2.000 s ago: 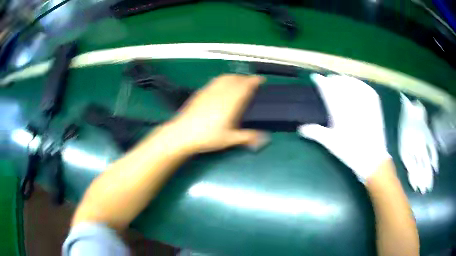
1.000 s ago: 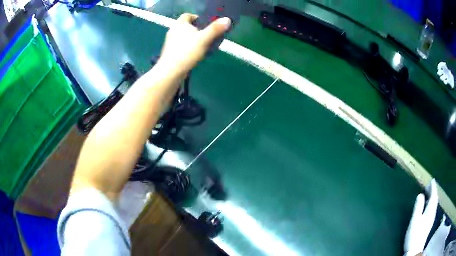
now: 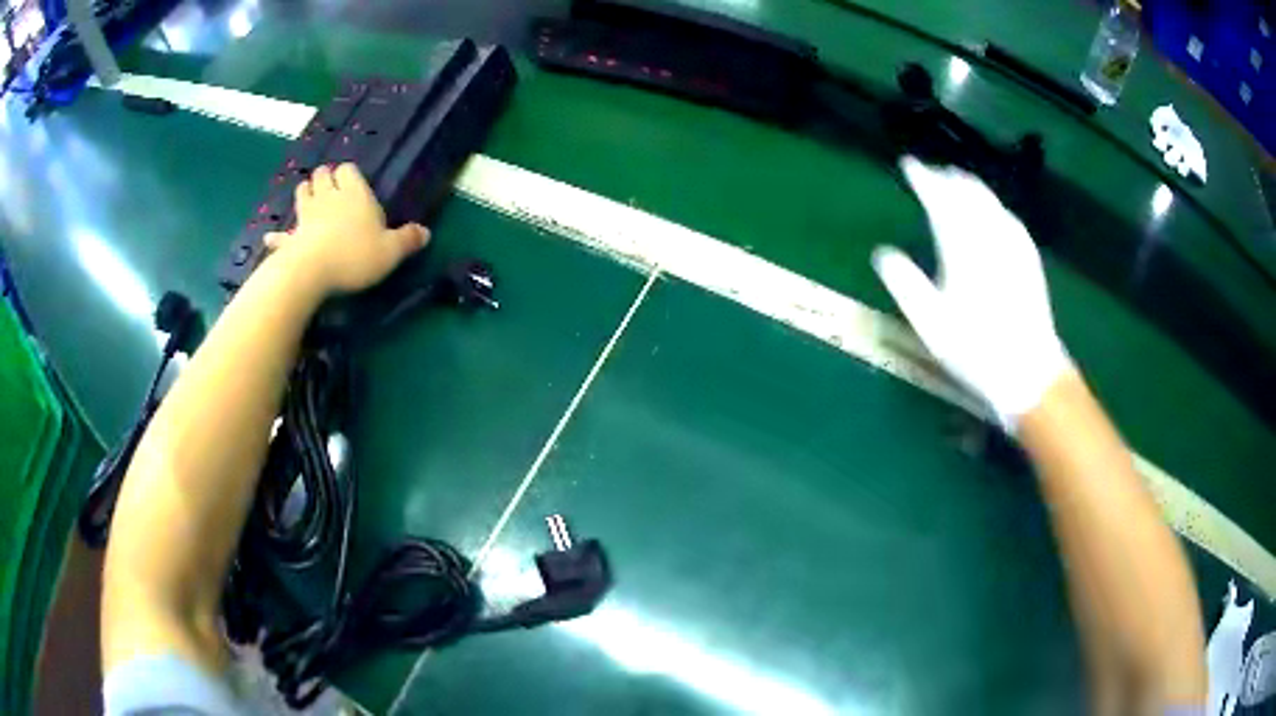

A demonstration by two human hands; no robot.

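Several black power strips point(image 3: 455, 119) with red-shuttered sockets lie side by side across the cream strip at upper left. My bare left hand point(image 3: 340, 231) is on their near part, fingers over the top and thumb at the right side; it hides what is under it. Black power cords point(image 3: 301, 469) lie coiled below them. One mains plug point(image 3: 571, 576) lies with its pins up at lower centre, another plug point(image 3: 476, 284) right of my left hand. My gloved right hand point(image 3: 980, 287) is empty, fingers apart, above the bench near the cream strip.
More power strips point(image 3: 672, 70) lie at the top, with a cord and plug point(image 3: 966, 133) to their right. A clear bottle point(image 3: 1113, 53) and a small white piece point(image 3: 1178, 143) are at upper right. A white spare glove point(image 3: 1229, 650) is at lower right, a green crate point(image 3: 35, 434) at left.
My left hand and the strips have come lower and left in view, with more strips visible. My right hand has risen from the lower right corner. The view has shifted.
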